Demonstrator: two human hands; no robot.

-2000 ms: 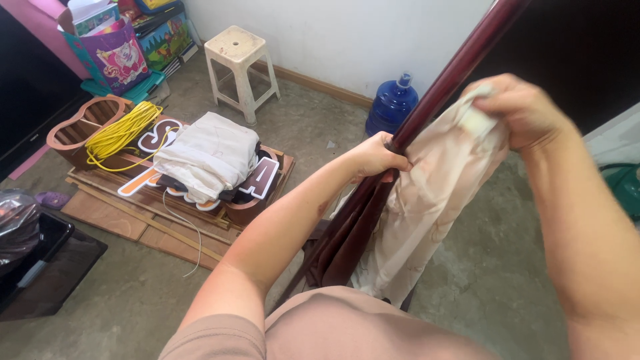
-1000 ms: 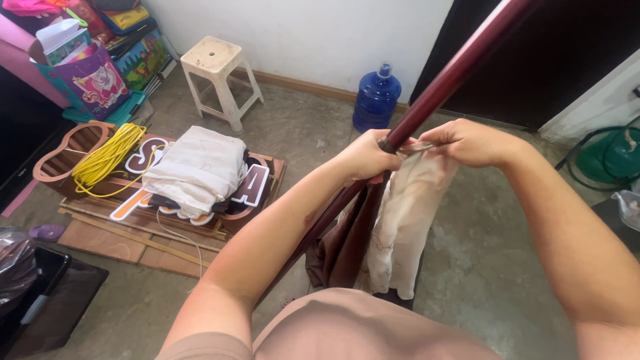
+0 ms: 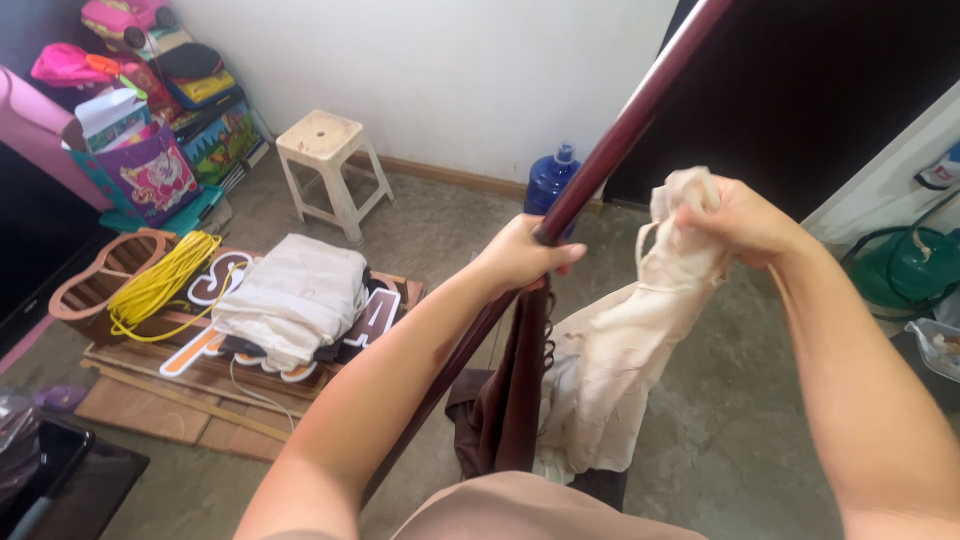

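A dark red pole (image 3: 630,127) slants across the view, and my left hand (image 3: 525,251) is wrapped around it. Dark brown fabric (image 3: 517,397) with a row of small loops along its edge hangs below that hand, beside the pole. To the right, my right hand (image 3: 739,217) grips the bunched top of a cream cloth (image 3: 622,345), which hangs down toward the floor. The cloth's top stands apart from the pole. Whether its lower part joins the brown fabric I cannot tell.
A plastic stool (image 3: 322,139) and a blue water jug (image 3: 551,180) stand near the wall. At left, folded cream cloth (image 3: 296,292), yellow cord (image 3: 165,281) and sign letters lie on wooden boards (image 3: 150,409). A green tank (image 3: 900,262) is at right.
My right hand was close beside my left at the pole one second ago; it has moved away to the right with the cream cloth. My left hand remains on the pole.
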